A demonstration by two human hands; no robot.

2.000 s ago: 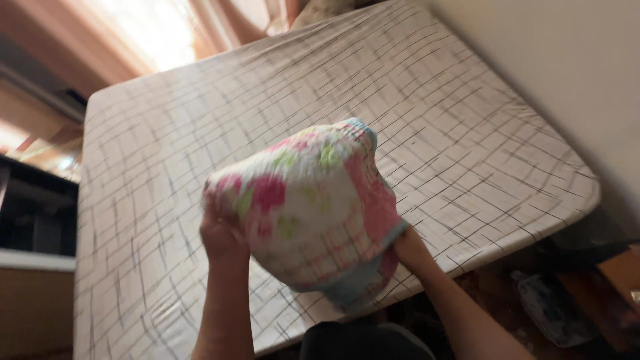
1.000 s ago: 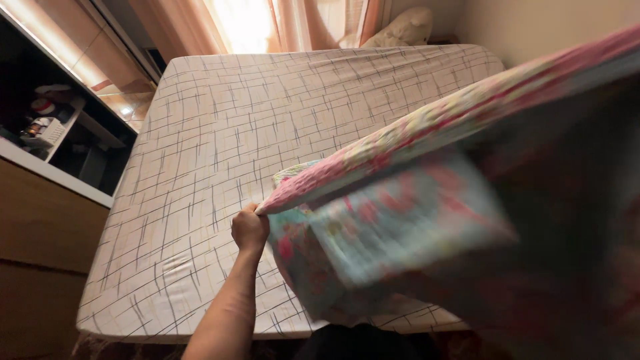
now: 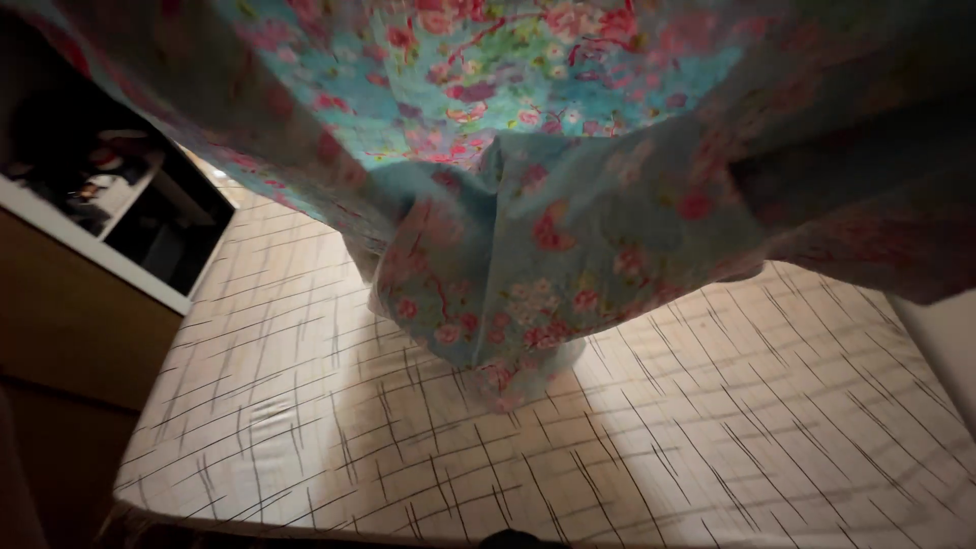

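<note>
A large floral cloth, light blue with pink and red flowers, hangs spread across the upper part of the head view. Light shines through its upper middle. Its lowest folds droop over the middle of a bed's mattress, which is covered by a white fitted sheet with dark crossing lines. Neither of my hands can be made out; the cloth's upper edge lies outside the view, and what holds it up is not seen.
At the left stands a cabinet with a white edge, dark open compartments holding small items, and a brown front below. A pale wall runs along the bed's right side. The bed's near edge crosses the bottom.
The floral cloth, bunched between both hands two seconds ago, has been opened out wide and raised. My left hand, seen gripping its edge one second ago, has left the view.
</note>
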